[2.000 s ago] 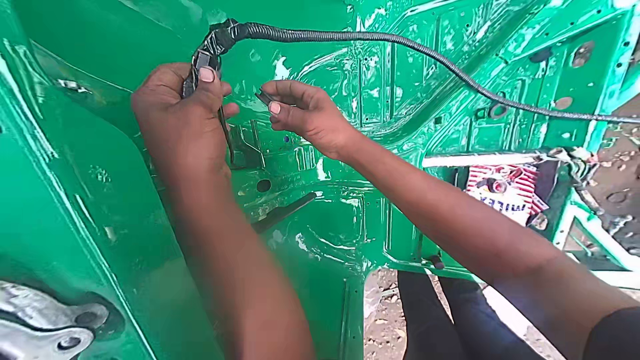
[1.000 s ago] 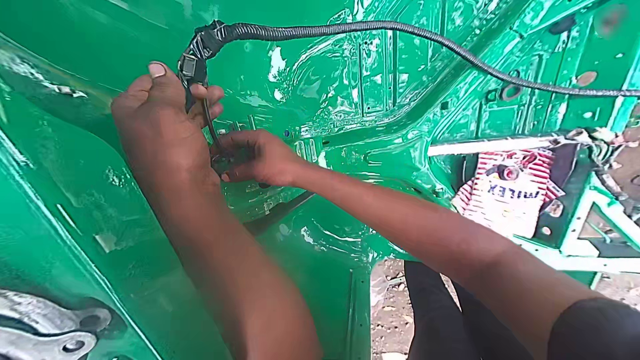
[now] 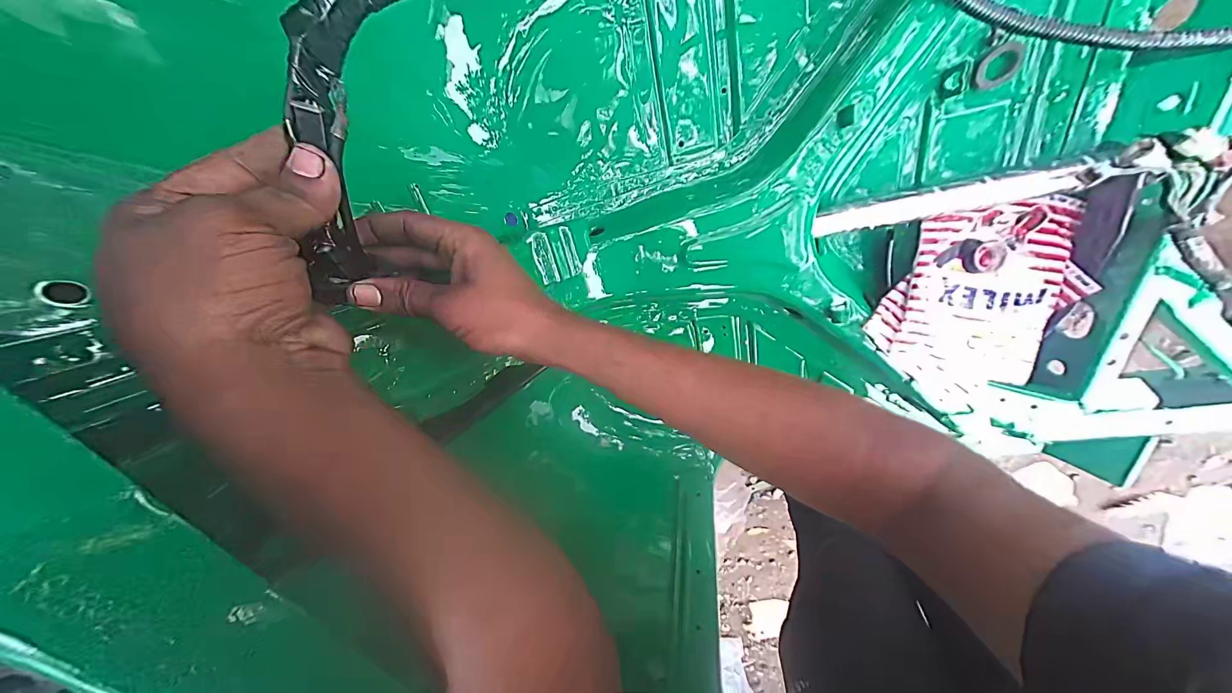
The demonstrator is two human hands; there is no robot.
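Note:
Black tape wraps a wiring harness [image 3: 322,43] that comes down from the upper left of the head view. My left hand [image 3: 226,231] grips it, the thumb pressed on its lower part beside a small dark connector [image 3: 308,120]. Just below, my right hand [image 3: 452,274] pinches the dark lower end of the harness [image 3: 332,265] between thumb and fingers, close against the left palm. What exactly the right fingertips hold is partly hidden. Behind both hands lies a glossy green-painted vehicle body panel [image 3: 597,481].
Corrugated conduit [image 3: 1078,37] crosses the upper right. A red-and-white striped printed bag or cloth [image 3: 991,298] lies by a pale bar [image 3: 962,197] and green frame members at right. A round hole [image 3: 65,294] is in the panel at left. Stony ground [image 3: 760,568] shows below.
My right hand, apart from the left two seconds ago, has come in to the harness below the left thumb. The left hand keeps its grip. The view has moved closer.

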